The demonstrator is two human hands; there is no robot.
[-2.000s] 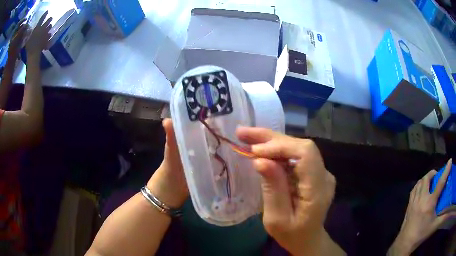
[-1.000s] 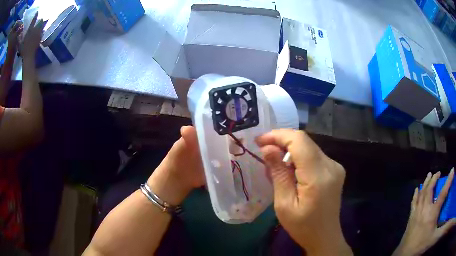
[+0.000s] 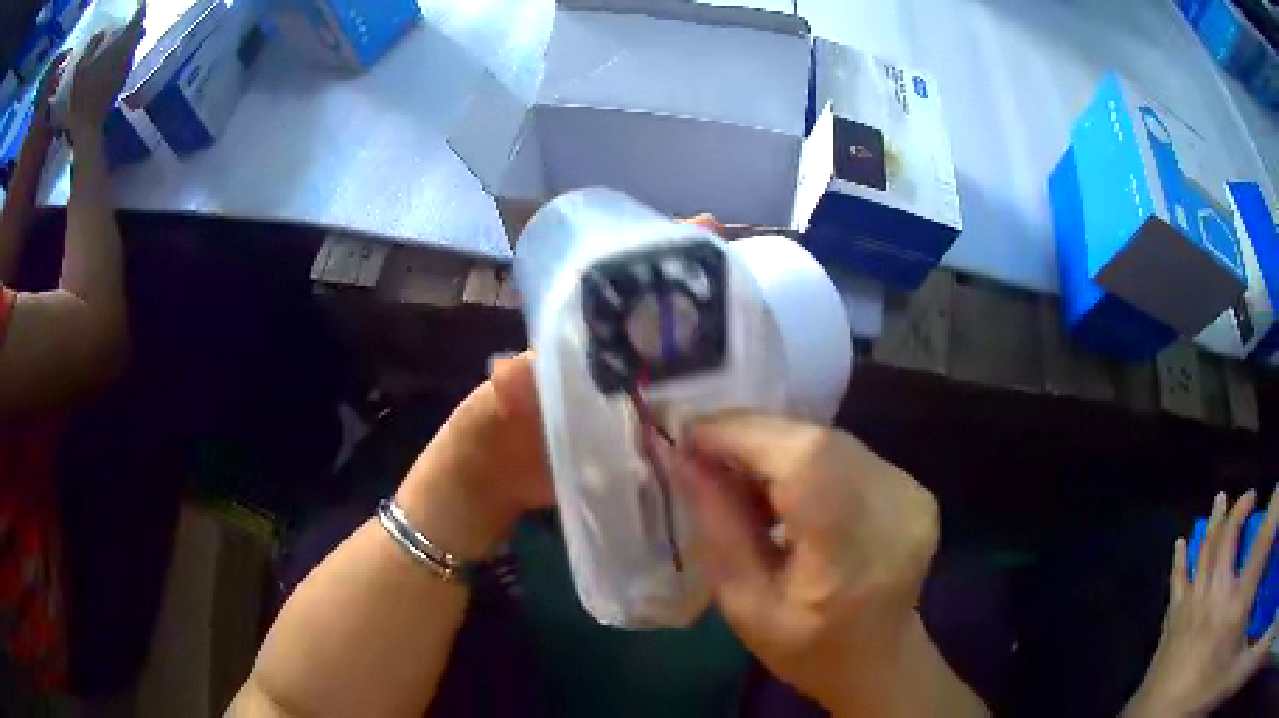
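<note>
A white oblong appliance housing (image 3: 575, 421) is held upright in front of me, its inner side facing me. A black square cooling fan (image 3: 657, 317) sits in its upper part, and dark and red fan leads (image 3: 657, 456) run down from it. My left hand (image 3: 491, 442) grips the housing's left side, its fingers partly hidden behind it. My right hand (image 3: 800, 540) is blurred, with thumb and fingers pinched at the leads over the housing. A white rounded part (image 3: 814, 330) shows behind the housing on the right.
An open carton (image 3: 673, 154) lies at the white table's (image 3: 379, 154) edge, beside a white-faced carton (image 3: 912, 154). Blue cartons (image 3: 1143, 211) stand at the right. Another person's hand (image 3: 1199, 617) rests on something blue at lower right. Another person's arms (image 3: 84, 253) are at left.
The housing has moved right since the first frame and turned somewhat. My right hand has moved in closer to the housing, and the coloured lead ends beside it no longer show.
</note>
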